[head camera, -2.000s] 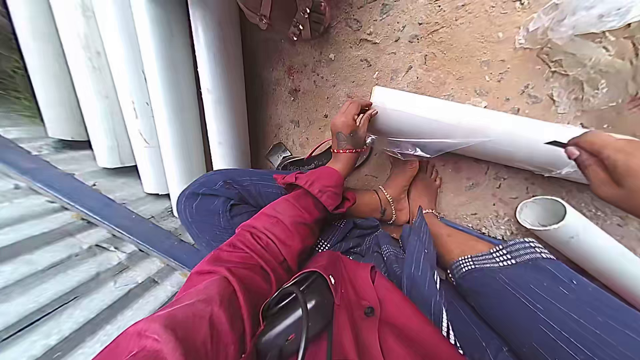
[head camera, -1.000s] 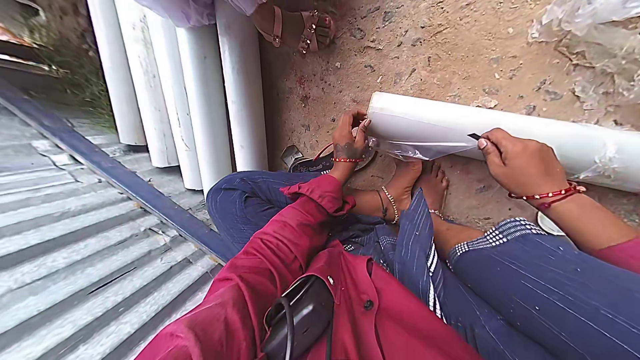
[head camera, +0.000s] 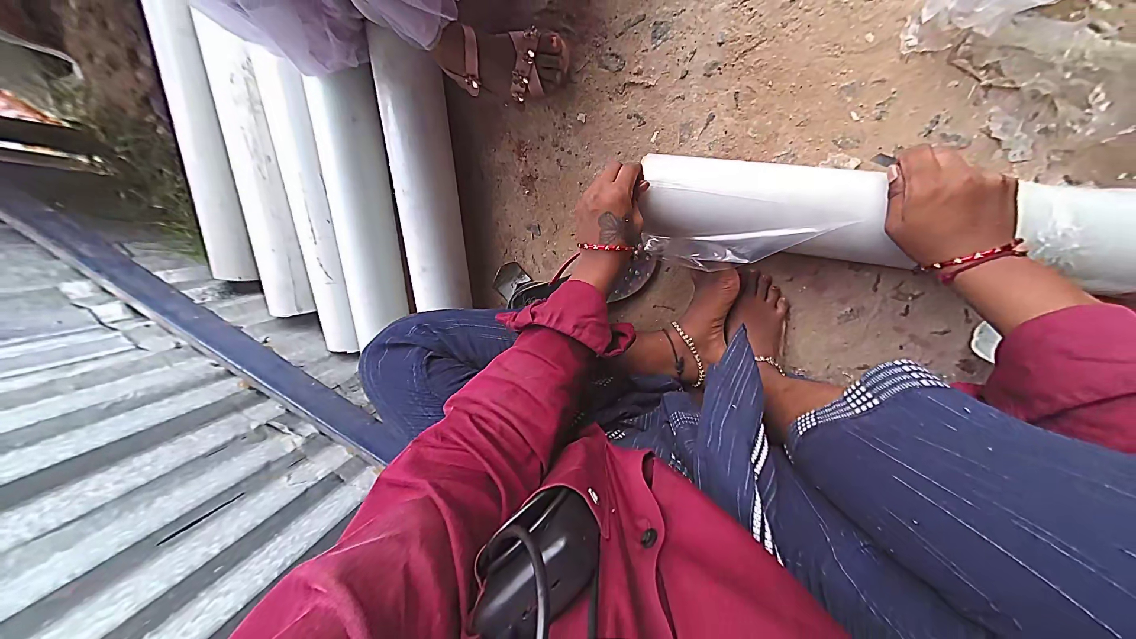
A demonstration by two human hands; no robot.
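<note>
A thick white pipe (head camera: pixel 763 200) lies crosswise on the ground beyond my bare feet. Clear plastic film (head camera: pixel 737 248) hangs loose along its near side, close to its left end. My left hand (head camera: pixel 612 209) grips the left end of the pipe and the edge of the film. Farther right, my right hand (head camera: pixel 950 209) lies over the top of the pipe with its fingers curled. The dark thin tool seen in that hand earlier is hidden now, apart from a possible small dark tip by the thumb.
Several white pipes (head camera: pixel 426 177) lie side by side at the left. Beside them are corrugated metal sheeting (head camera: pixel 133 444) and a blue metal bar (head camera: pixel 213 328). Another person's sandalled foot (head camera: pixel 532 62) is at the top. Crumpled plastic film (head camera: pixel 1056 80) lies upper right; a sandal (head camera: pixel 635 275) is near my left wrist.
My right hand has moved left along the pipe from the far right, and its fingers now curl over the pipe. The left hand stays at the pipe's end. Another person's foot shows more fully.
</note>
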